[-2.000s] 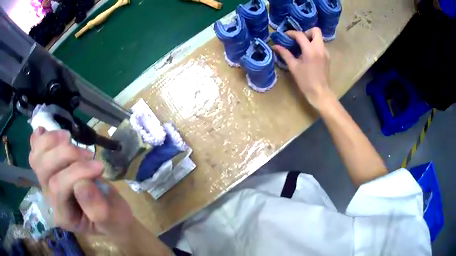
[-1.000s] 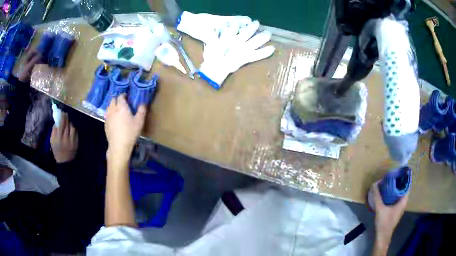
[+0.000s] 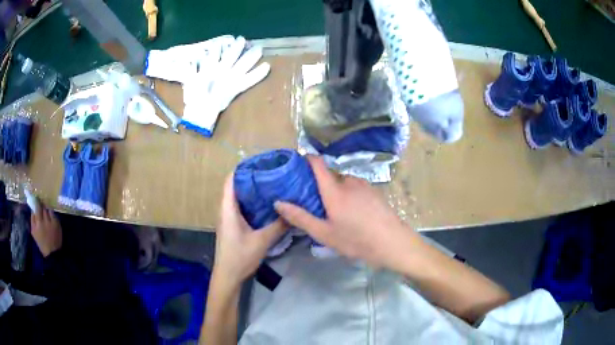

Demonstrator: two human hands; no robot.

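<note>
A blue doll shorts part (image 3: pixel 280 185), open waist up with pale frills below, is held between both hands at the bench's front edge. My left hand (image 3: pixel 246 236) grips its left side. My right hand (image 3: pixel 344 212) is around its right side, thumb on the front. The press head (image 3: pixel 347 111) sits down on blue material in the fixture (image 3: pixel 371 168). The wrapped press handle (image 3: pixel 425 67) hangs at the press's right; no hand is on it.
Several doll shorts (image 3: pixel 558 108) stand at right; others (image 3: pixel 85 178) stand at left. White gloves (image 3: pixel 219 84), a squeeze bottle (image 3: pixel 143 111), a silver tool (image 3: pixel 160 106), a white box (image 3: pixel 96 111) and a drink bottle (image 3: pixel 44 77) lie left. Another person's hand (image 3: pixel 46 230) is far left.
The view has swung twice. My left hand has come from the left-hand shorts to the centre. My right hand, holding a shorts part a second ago, has come in from the right to meet it.
</note>
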